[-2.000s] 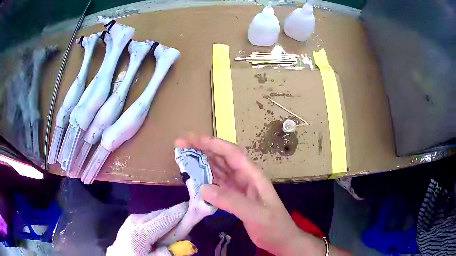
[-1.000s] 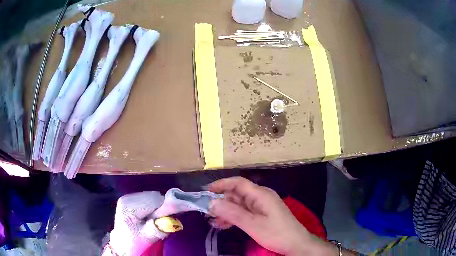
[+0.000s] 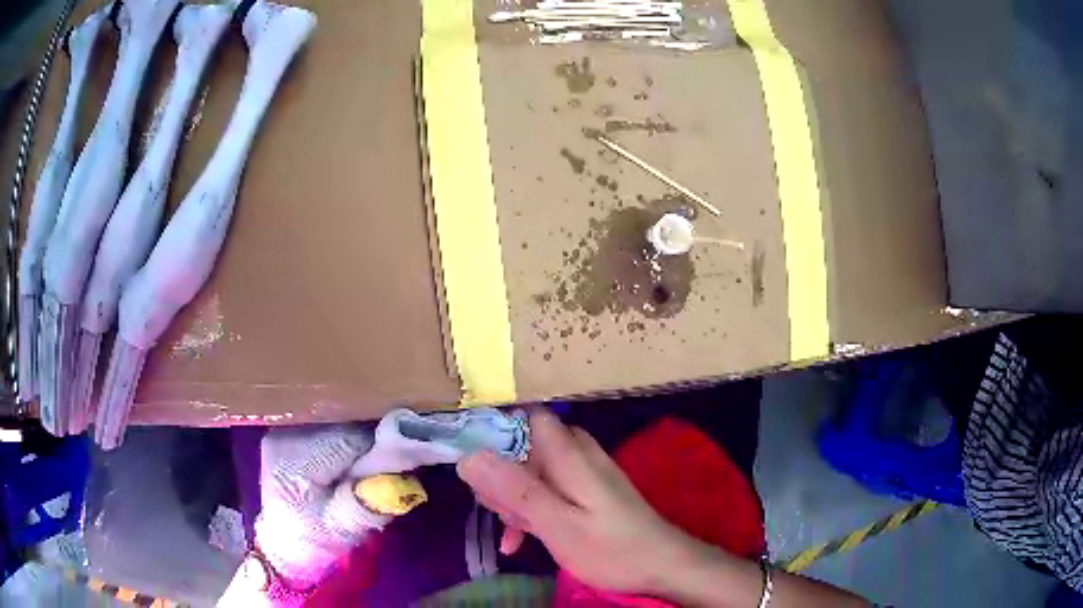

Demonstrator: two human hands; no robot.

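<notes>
A grey-white moulded part (image 3: 445, 437) is held just below the bench's front edge, its hollow open end facing up. My left hand (image 3: 315, 493), in a white knit glove with a yellow wrap on one finger, grips the part at its left; the rest of the part is hidden by the glove. My bare right hand (image 3: 570, 493) holds the right side of the open end between thumb and fingers. A small white cup (image 3: 671, 234) stands on a dark wet stain on the cardboard pad (image 3: 546, 178), with a thin stick (image 3: 659, 175) above it.
Several similar parts (image 3: 178, 255) lie side by side on the bench at the left, beside a striped rod (image 3: 36, 131). Yellow tape strips (image 3: 469, 214) frame the pad. Spare sticks (image 3: 606, 18) lie at the top. A grey panel (image 3: 998, 166) is at the right. Striped cloth (image 3: 1027, 463) shows lower right.
The part has gone from tilted upward to lying roughly crosswise, lower, between both hands. The view has shifted, so the bench sits higher and the bottles have left the picture.
</notes>
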